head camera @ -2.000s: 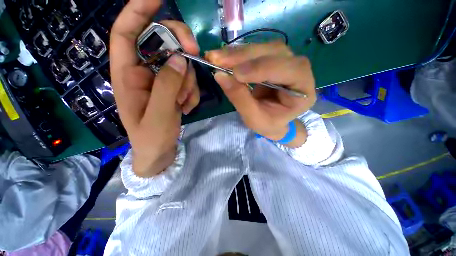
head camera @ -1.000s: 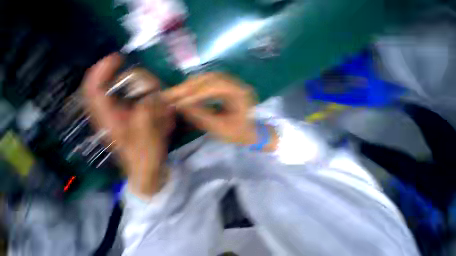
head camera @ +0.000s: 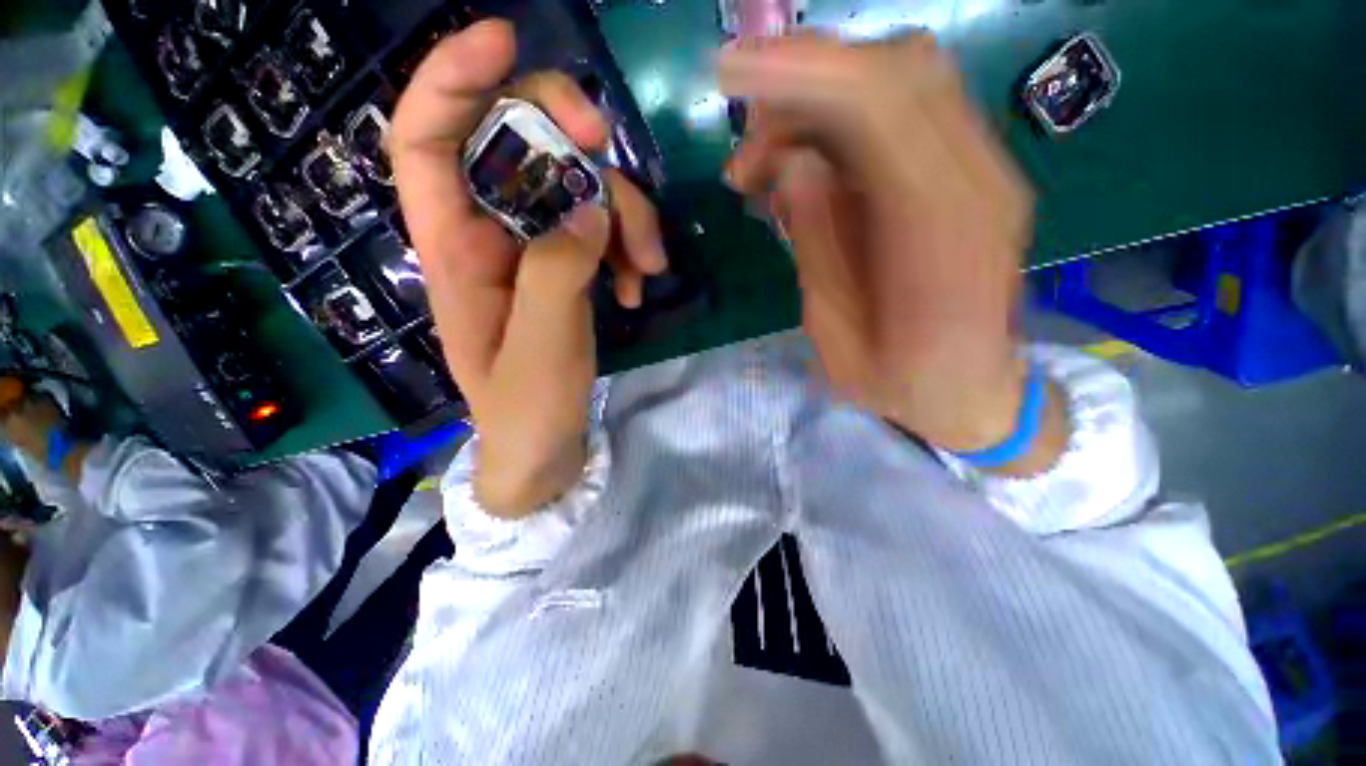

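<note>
My left hand [head camera: 517,285] holds a silver-rimmed watch case [head camera: 535,169] between thumb and fingers, its open side with dark inner parts facing up. My right hand [head camera: 899,225] is raised to the right of it, blurred, with fingers bent and a blue wrist strap behind. I cannot tell whether it holds anything; the tweezers do not show clearly. The pinkish glue syringe [head camera: 761,18] lies at the top edge beside the right fingertips, partly hidden by them.
A black blister tray [head camera: 300,270] with several watch cases is at left. A spare watch case [head camera: 1070,84] lies on the green mat [head camera: 1198,120]. A black controller [head camera: 180,329] with a yellow label is at far left. Another person's sleeve [head camera: 195,554] is lower left; a blue stool [head camera: 1184,307] is right.
My right hand has moved away from the watch case, to the right, and the tweezers seen earlier no longer show clearly. My left hand still holds the case. The view has shifted.
</note>
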